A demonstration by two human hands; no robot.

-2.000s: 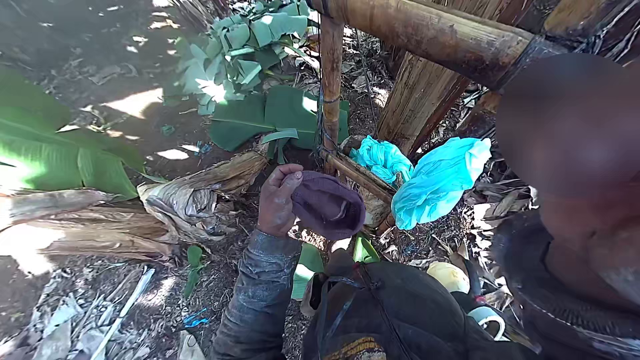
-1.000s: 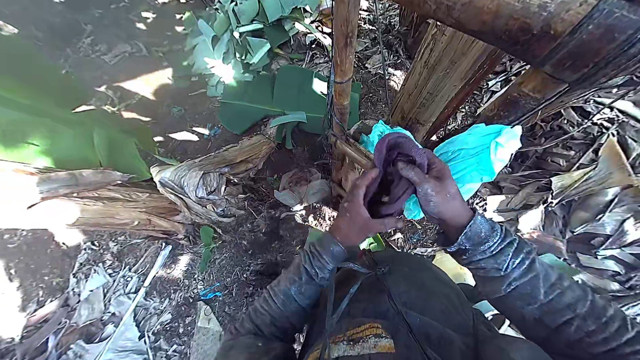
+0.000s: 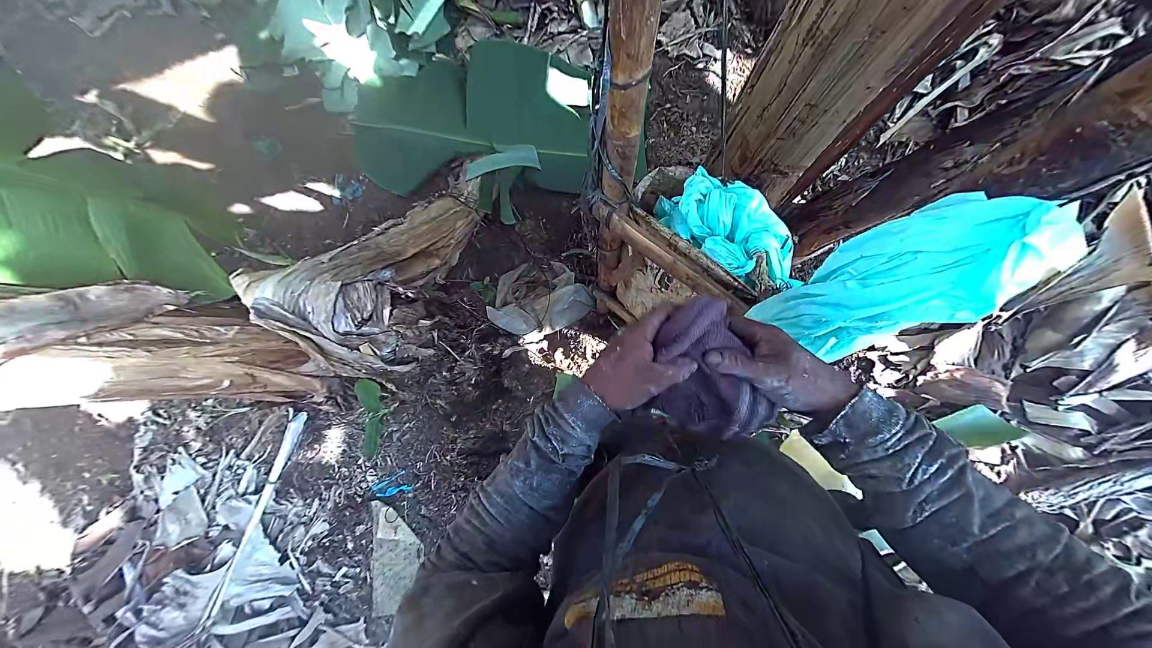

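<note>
A purple knitted fabric item [image 3: 706, 369], perhaps a cap, is bunched between my two hands in front of my dark top. My left hand [image 3: 634, 360] grips its left side, thumb on the cloth. On its right side my right hand [image 3: 783, 362] has thumb and fingers closed on the fabric. Just beyond the hands, crumpled turquoise plastic [image 3: 729, 225] lies in a wood-edged container [image 3: 643, 274]. More turquoise plastic sheet [image 3: 936, 265] spreads over the ground to the right of it.
An upright bamboo pole [image 3: 627, 117] stands beyond my hands, with a thick plant trunk [image 3: 837, 81] behind at right. Dry banana stalks [image 3: 225, 355] lie at left. Green banana leaves [image 3: 486, 117] and dry leaf litter [image 3: 234, 558] cover parts of the ground.
Two seconds ago only my left hand held the purple item; one second ago both hands had it opened out. Now it is bunched up. The person seen at the right edge earlier is out of view.
</note>
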